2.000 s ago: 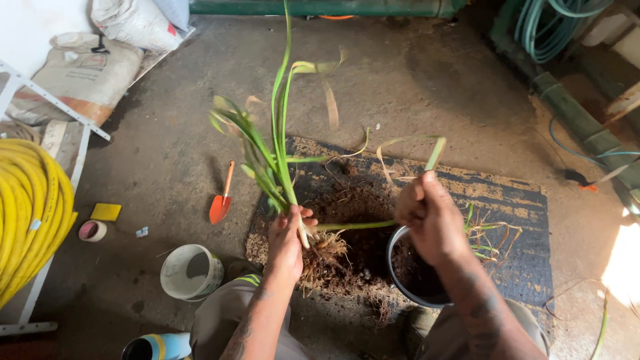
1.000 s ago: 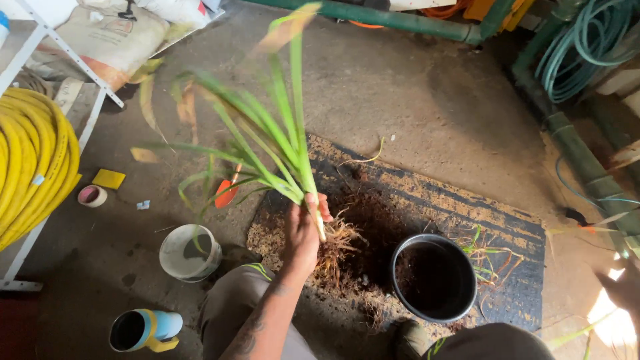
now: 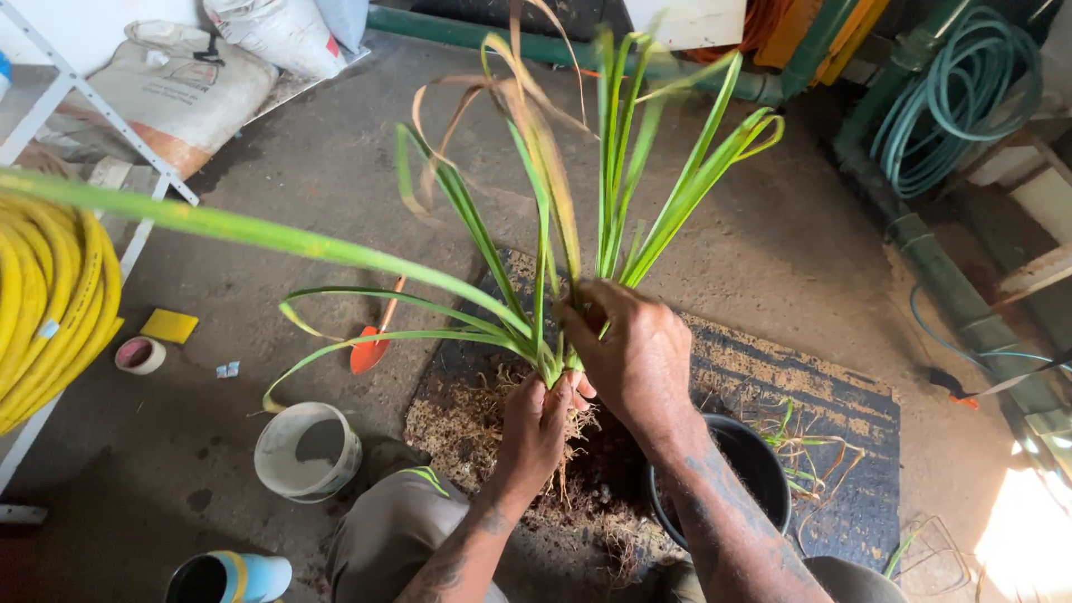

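Observation:
My left hand point(image 3: 540, 423) grips the base of a leafy plant point(image 3: 544, 335) with long green leaves, some browned. Its bare roots point(image 3: 578, 435) hang beneath the fingers, over scattered dark soil on a black mat point(image 3: 854, 494). My right hand point(image 3: 632, 343) is closed around leaves just above the base, on the right side of the clump; its fingertips are partly hidden. Behind my right forearm stands a black plastic pot point(image 3: 775, 469), partly covered by the arm. Cut leaves point(image 3: 808, 456) lie on the mat beside the pot.
An orange hand trowel point(image 3: 368, 347) lies left of the mat. Nearer are a white bucket point(image 3: 272, 456) and a blue container point(image 3: 264, 578). A tape roll point(image 3: 140, 356), yellow sponge point(image 3: 170, 326) and coiled yellow hose point(image 3: 59, 310) are at left. Green pipe point(image 3: 946, 268) runs along the right.
My right hand, out of view one second ago, has come back and taken hold of leaves. The plant, held in my left hand throughout, has moved right and its leaves are spread apart.

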